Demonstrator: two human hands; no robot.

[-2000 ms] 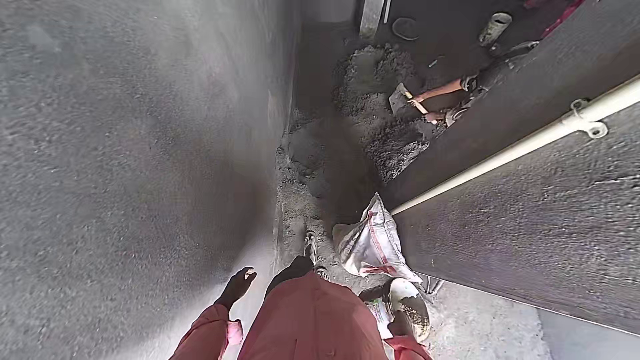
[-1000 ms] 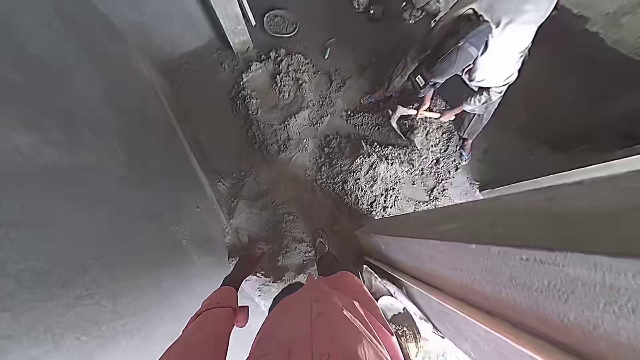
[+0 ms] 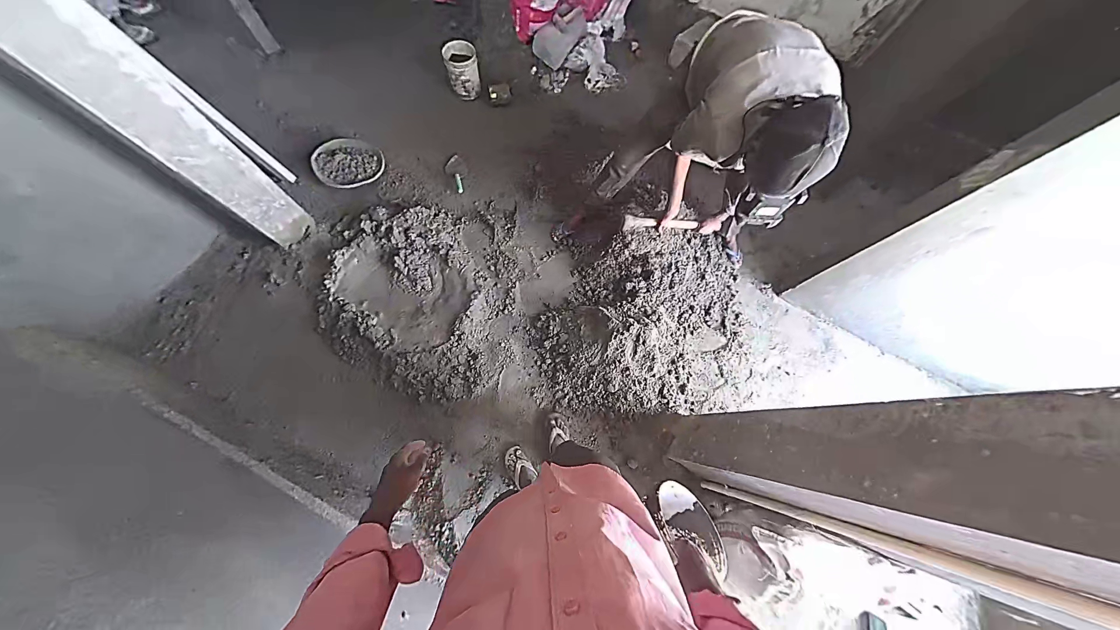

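Note:
My left hand (image 3: pixel 401 479) hangs beside my body at the lower left, above the dirty floor, with nothing visible in it. At my right side, my right hand (image 3: pixel 696 562) is at a shallow round pan (image 3: pixel 693 523), gripping it; the fingers are partly hidden. In front of my feet lie two joined heaps of wet grey mortar, the left heap (image 3: pixel 420 289) with a smooth hollow and the right heap (image 3: pixel 647 324) rougher. A bent-over co-worker (image 3: pixel 761 105) holds a wooden-handled hoe (image 3: pixel 661 224) over the right heap.
A basin of mortar (image 3: pixel 347 164), a trowel (image 3: pixel 456 166) and a bucket (image 3: pixel 461 70) stand beyond the heaps. A concrete post (image 3: pixel 175 131) is at upper left. A wall edge with a pipe (image 3: pixel 875 534) runs close on my right, above a pale sack (image 3: pixel 761 560).
The view has swung strongly and now takes in both mortar heaps and the co-worker's whole body. The co-worker's hands remain on the hoe. My left hand still hangs at my side.

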